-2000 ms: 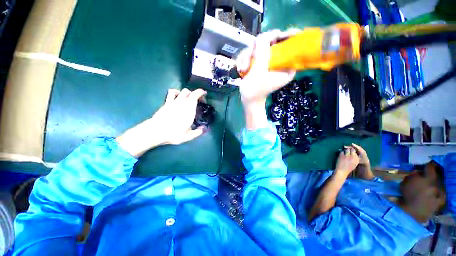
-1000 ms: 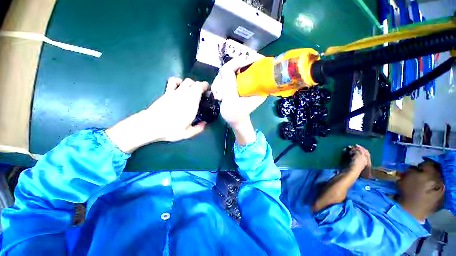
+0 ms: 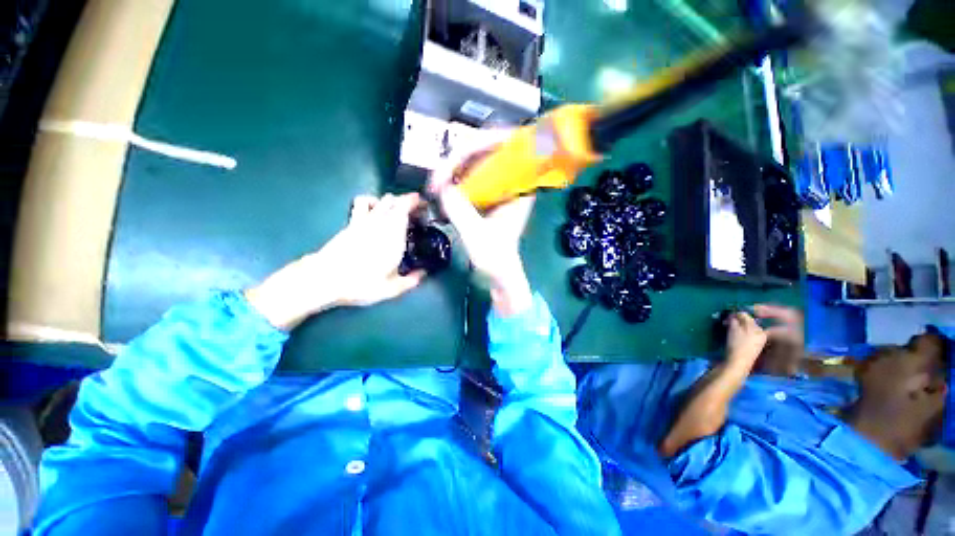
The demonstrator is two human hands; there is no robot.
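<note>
My left hand [image 3: 356,254] holds a round black housing [image 3: 429,247] on the green mat, fingers and thumb around its left side. My right hand [image 3: 487,225] grips the orange electric screwdriver [image 3: 524,165], which is tilted with its nose down to the left, at the upper edge of the housing. The bit tip is blurred and partly hidden by my fingers. The silver-grey screw feeder [image 3: 471,84] stands just beyond my right hand. Its pale front plate is partly covered by that hand.
A pile of round black parts [image 3: 616,239] lies right of my right hand. A black bin [image 3: 686,199] with a white sheet stands further right. A coworker's hands [image 3: 749,333] are at the bench's near right edge. A cardboard strip [image 3: 79,199] lies far left. A dark cable runs from the screwdriver to the upper right.
The screwdriver has gone from the feeder's front plate to the housing, its rear end now pointing to the upper right. My left hand still holds the housing. The view has shifted slightly.
</note>
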